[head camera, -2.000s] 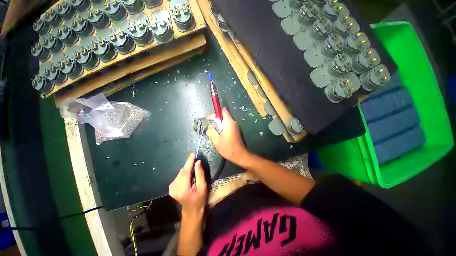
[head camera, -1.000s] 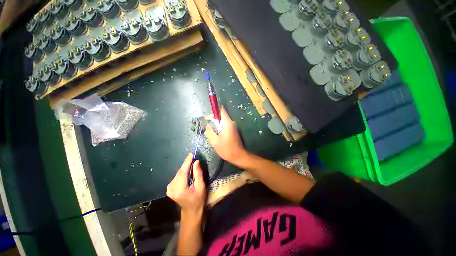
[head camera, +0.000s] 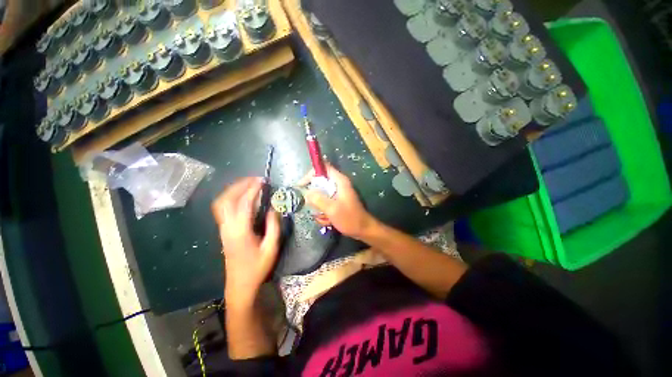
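Note:
A small round grey unit (head camera: 286, 199) with metal details on top is low over the dark bench, between my hands. My right hand (head camera: 340, 202) holds the unit at its right side with the fingertips. The same hand also holds a slim red-handled tool (head camera: 315, 156), its blue tip pointing away from me. My left hand (head camera: 248, 224) is just left of the unit and holds a dark slim tool (head camera: 269, 168) upright, its thin shaft pointing away. Its tip is not on the unit.
A clear plastic bag (head camera: 166, 182) of tiny silvery bits lies at left. A tan tray (head camera: 184, 92) with rows of grey units stands far left. A dark-topped board (head camera: 413, 96) with units and plates is at right, beside a green crate (head camera: 648, 158). Tiny bits are scattered on the bench.
My left hand has moved up and left, and its tool has swung to point away from me, off the unit. The unit sits slightly nearer me. My right hand has barely moved.

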